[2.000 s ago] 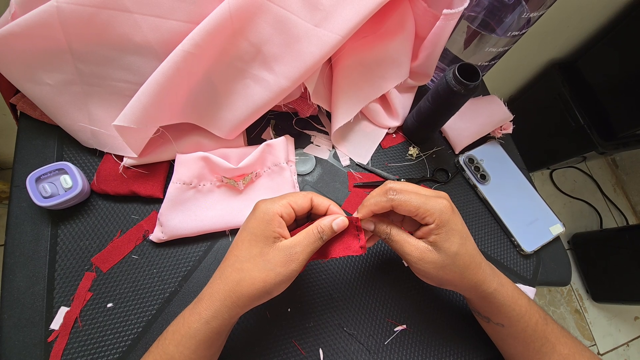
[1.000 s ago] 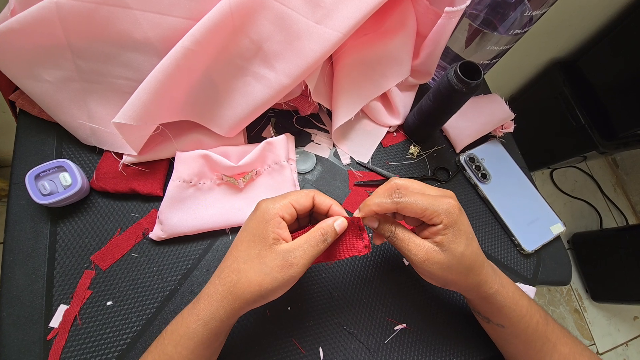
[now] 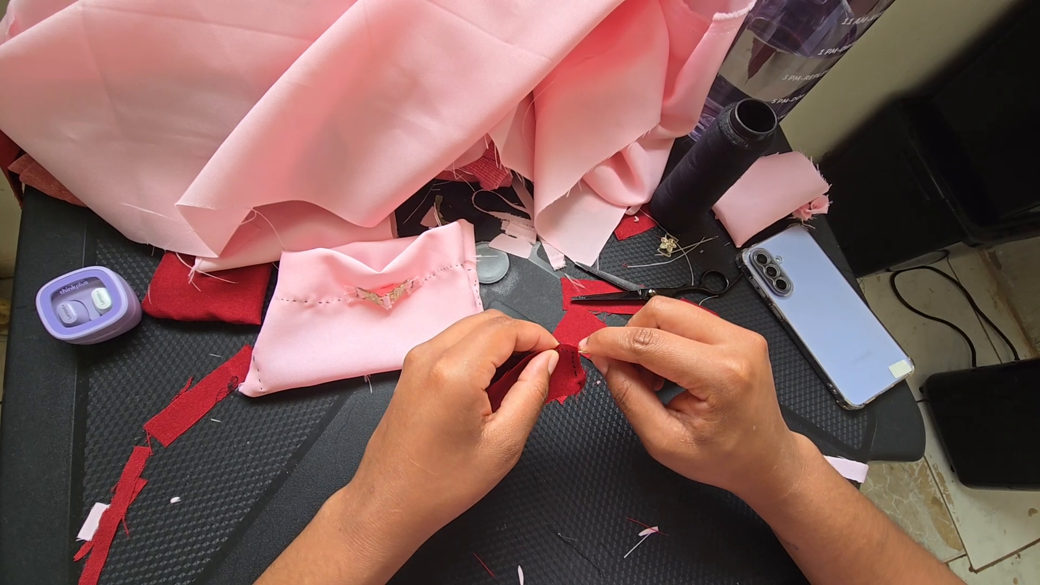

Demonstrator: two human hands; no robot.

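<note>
My left hand [image 3: 463,406] pinches a small dark red fabric piece [image 3: 573,370] between thumb and forefinger; dark stitches run along its edge. At the right end of that piece, my right hand [image 3: 699,382] has its thumb and forefinger pinched together; whether they hold a needle or the cloth's edge is too small to tell. Just beyond my fingers lie black-handled scissors [image 3: 650,293] over red fabric scraps [image 3: 581,323]. A pink stitched fabric pouch [image 3: 349,333] with a small gold-toned trim lies left of my hands.
Pink cloth [image 3: 366,106] is heaped at the back. A black thread cone [image 3: 715,162], a water bottle [image 3: 788,65] and a phone [image 3: 829,317] are at right. A purple earbud case [image 3: 89,305], a red fabric pouch [image 3: 207,288] and red strips [image 3: 199,396] lie left on the black textured table [image 3: 268,479].
The small red piece has been turned in my fingers, and its stitched edge now shows. Both hands remain in nearly the same place.
</note>
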